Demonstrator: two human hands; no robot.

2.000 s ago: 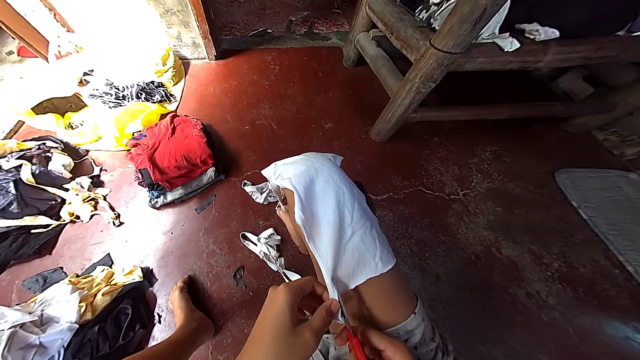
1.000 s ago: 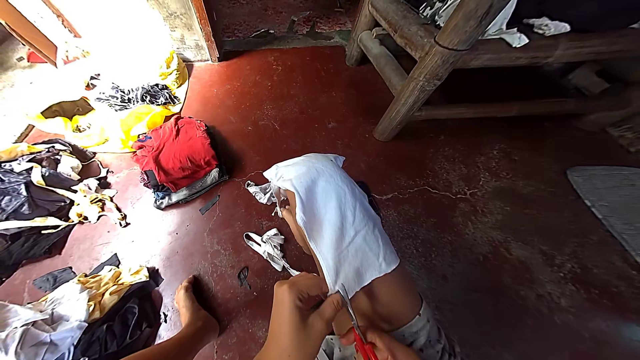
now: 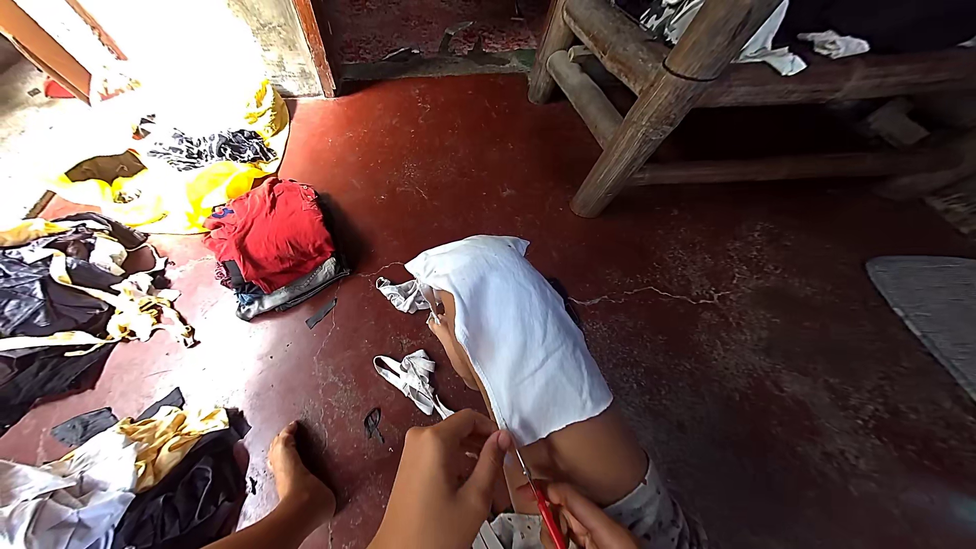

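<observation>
A white cloth [image 3: 526, 335] lies draped over my bent leg, from the shin to near the knee. My left hand [image 3: 457, 473] pinches the cloth's lower left corner between thumb and fingers. In my right hand [image 3: 583, 515], at the bottom edge, are scissors with red handles [image 3: 547, 515]; their blades point up to the pinched corner and look nearly closed. A thin strip of white fabric hangs below my left hand. White fabric scraps [image 3: 412, 377] lie on the floor left of the leg, and another scrap [image 3: 404, 295] sits by my foot.
A folded stack with a red garment [image 3: 271, 232] stands on the red floor [image 3: 457, 168]. Piles of dark, white and yellow cloth [image 3: 175, 473] lie at left. A yellow sack [image 3: 221, 183] is near the doorway. At upper right stands a wooden bench [image 3: 648, 107]; a grey mat [image 3: 930, 305] lies at right.
The scissor blades, spread apart at the cloth's lower edge one second ago, now look nearly closed. My left hand still holds the corner.
</observation>
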